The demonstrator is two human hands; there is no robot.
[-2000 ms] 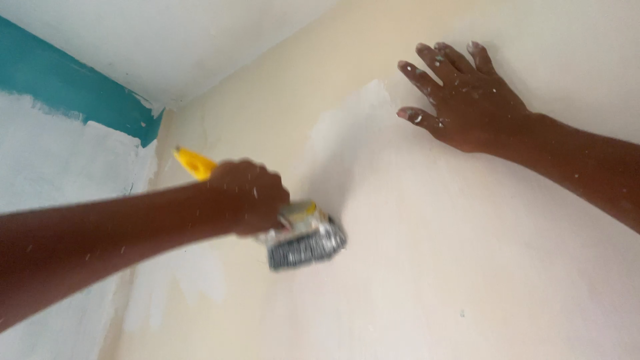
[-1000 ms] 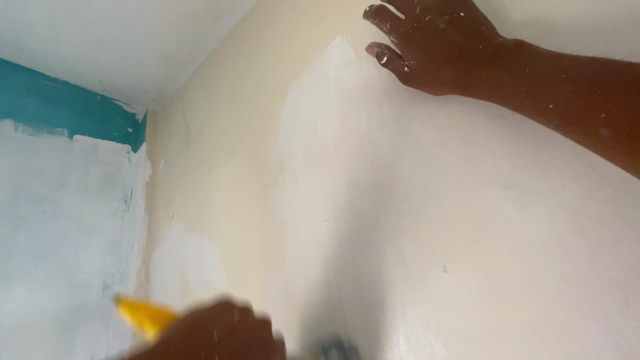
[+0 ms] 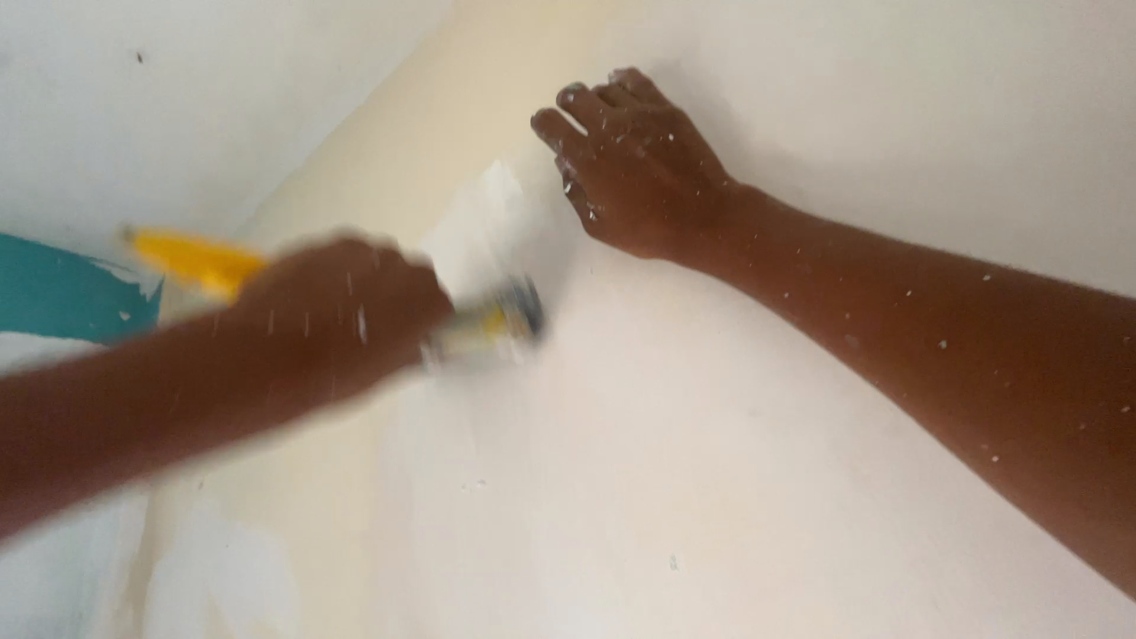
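Note:
My left hand (image 3: 346, 293) is closed around the yellow handle of a wide paintbrush (image 3: 493, 324), blurred by motion. Its handle end sticks out to the left of the fist, and the dark bristles point right, at the wall (image 3: 710, 426). Whether the bristles touch the wall cannot be told. To the upper right, my right hand (image 3: 643, 164) rests on the same wall, fingers bent and a little apart, with nothing seen in it. White paint specks dot the right hand and forearm.
A white ceiling (image 3: 195, 98) meets the cream and white wall along a slanting edge at the upper left. At the far left, a teal band (image 3: 67, 288) runs above a whitish painted area on the adjoining wall. A whiter patch (image 3: 217, 568) shows low on the left.
From low in the view a second ago, my left hand and the brush have risen to beside my right hand. The right hand's fingers were spread wider two seconds ago.

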